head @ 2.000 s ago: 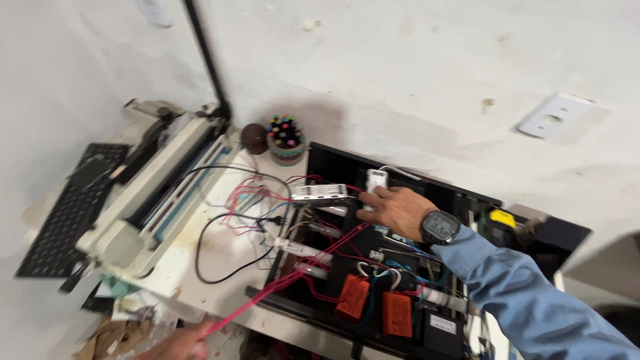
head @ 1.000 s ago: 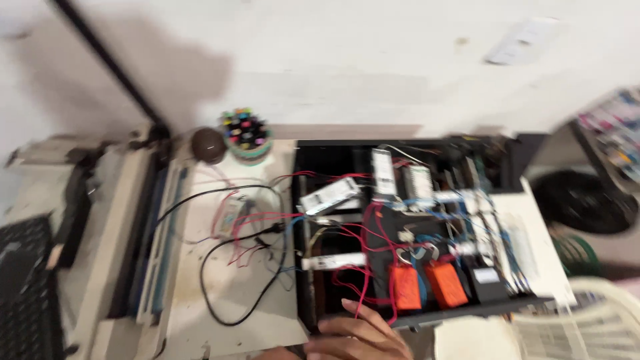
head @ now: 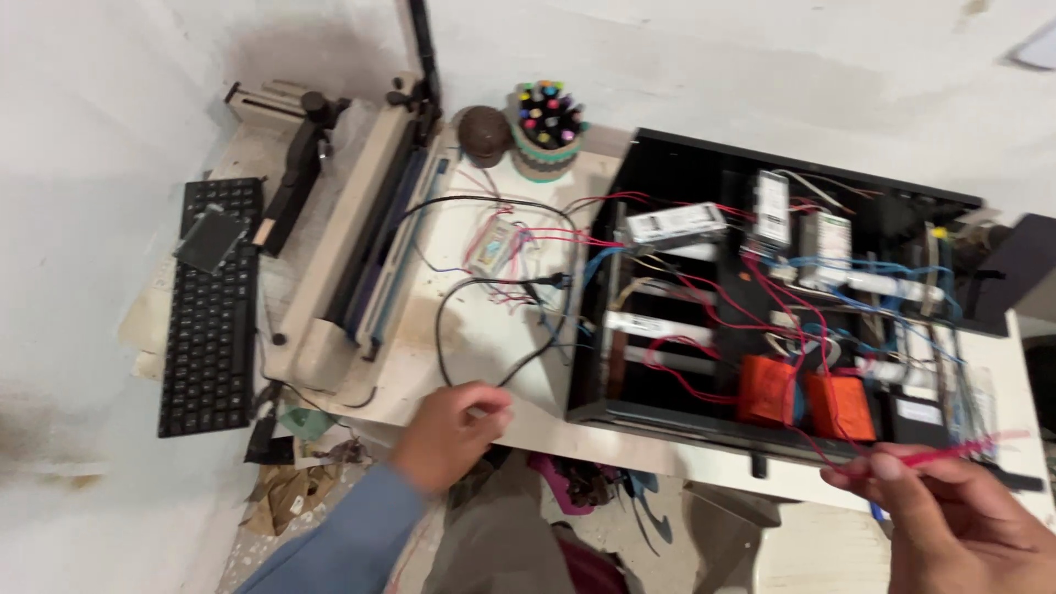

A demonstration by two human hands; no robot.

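My right hand (head: 949, 503), at the lower right, pinches red wires (head: 949, 454) between thumb and fingers, by the front edge of a black open case (head: 685, 417). Inside the case lie two orange-wrapped blocks (head: 767, 392), several white labelled modules (head: 675, 223) and tangled red and blue wires. My left hand (head: 454, 433) is over the table's front edge, left of the case, fingers curled and partly hidden; whether it holds anything cannot be seen. A black cable (head: 441, 330) loops just above it. A small wired module (head: 492, 247) lies on the white table left of the case.
A large paper cutter (head: 330, 305) with a raised dark arm stands at the left beside a black keyboard (head: 210, 346). A pot of markers (head: 546, 148) and a brown round object (head: 484, 134) stand near the wall. A white stool or chair seat (head: 817, 549) is below the table.
The right hand now holds red wires near the case's front right corner; two seconds ago it was inside the case. The left hand, earlier at the strand of red wires, is now by the table edge.
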